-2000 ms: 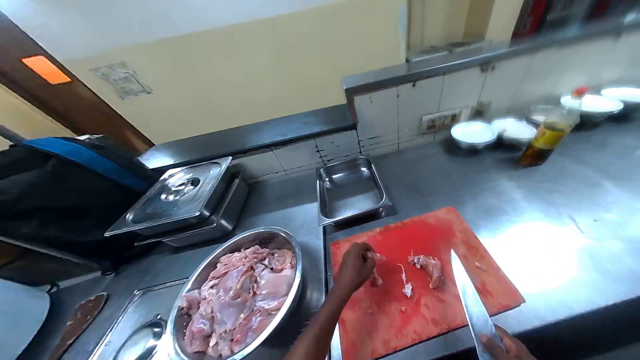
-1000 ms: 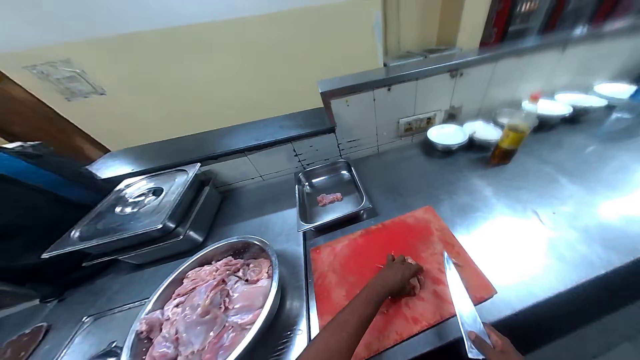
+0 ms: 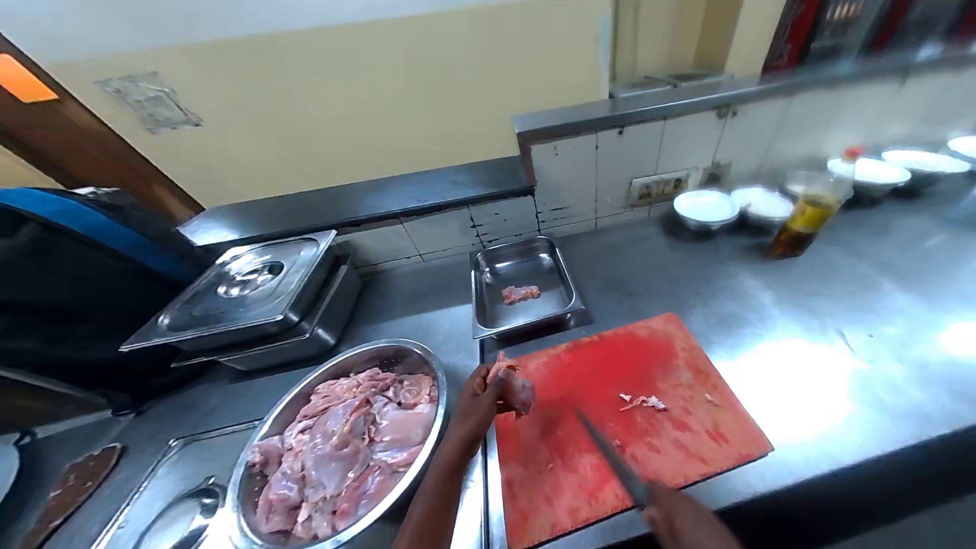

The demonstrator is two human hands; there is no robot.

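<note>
My left hand (image 3: 482, 396) holds a piece of raw chicken (image 3: 515, 387) over the left edge of a red cutting board (image 3: 587, 488). My right hand (image 3: 682, 515) grips a kitchen knife (image 3: 618, 461), its blurred blade pointing up and left above the board. Small white and pink scraps (image 3: 646, 402) lie on the board's right half. Behind the board, a small piece of meat (image 3: 521, 294) rests in a rectangular steel pan (image 3: 488, 305). Left of my left arm stands a steel bowl (image 3: 438, 381) heaped with raw chicken pieces (image 3: 339, 457).
A covered steel food pan (image 3: 244, 290) stands at the left, beside a person in dark clothing (image 3: 69, 282). White bowls (image 3: 705, 207) and an oil bottle (image 3: 808, 217) are at the back right. A tiled ledge (image 3: 595, 171) borders the counter's rear.
A piece of meat lies in the small pan, which held nothing two seconds ago. My left hand has moved from the board's middle to its left edge, now with chicken in it.
</note>
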